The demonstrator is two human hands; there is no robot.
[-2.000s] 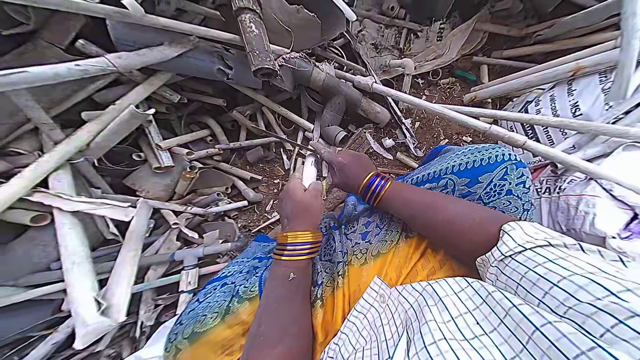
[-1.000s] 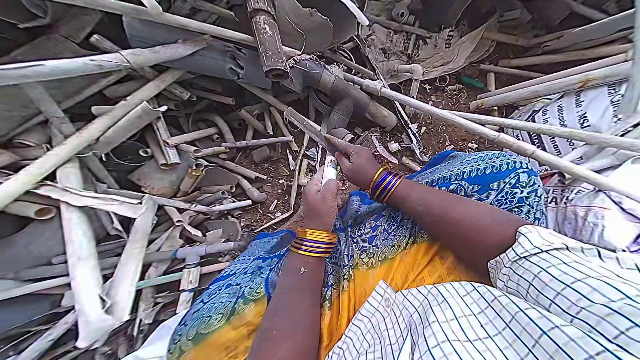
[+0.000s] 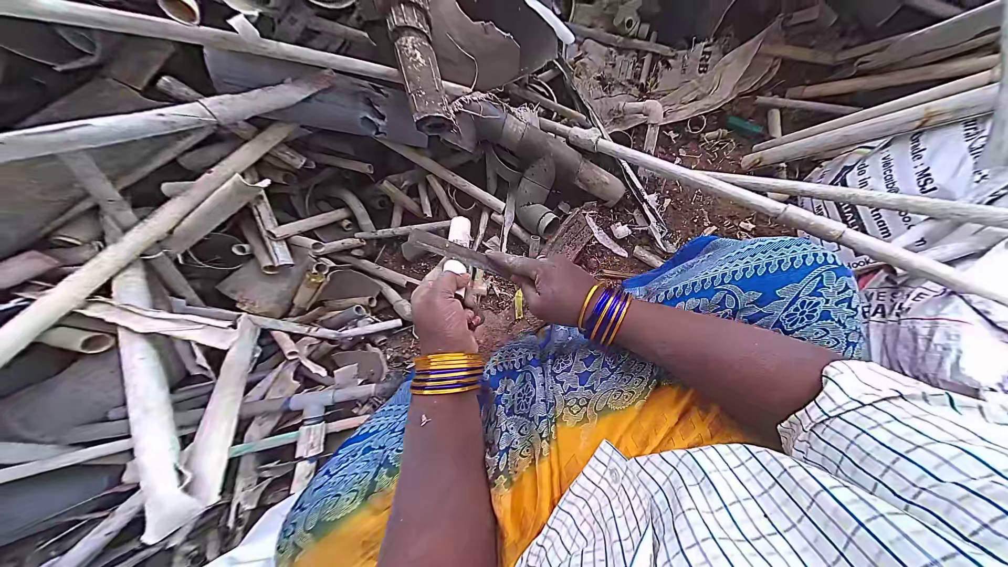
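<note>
My left hand (image 3: 445,311) is closed around a short white plastic pipe piece (image 3: 454,268), whose upper end stands out above the fingers. A second white part (image 3: 460,230) shows just beyond it; whether the two are joined I cannot tell. In my right hand (image 3: 551,283) is a flat, dark blade-like tool (image 3: 461,253), its far end pointing left across the white piece. The index finger lies along the tool. Both hands are close together above the ground in front of my lap, and bangles circle both wrists.
Heaps of old plastic pipes (image 3: 146,378) and broken pieces fill the left and the far side. A long pale pipe (image 3: 756,205) crosses from upper middle to the right edge. Printed white sacks (image 3: 906,177) lie at right. A thick grey pipe (image 3: 551,150) rests beyond my hands.
The dark tool lay steeper one second ago, pointing up and left; now it lies flatter across the white piece. More of the white parts shows above my left hand.
</note>
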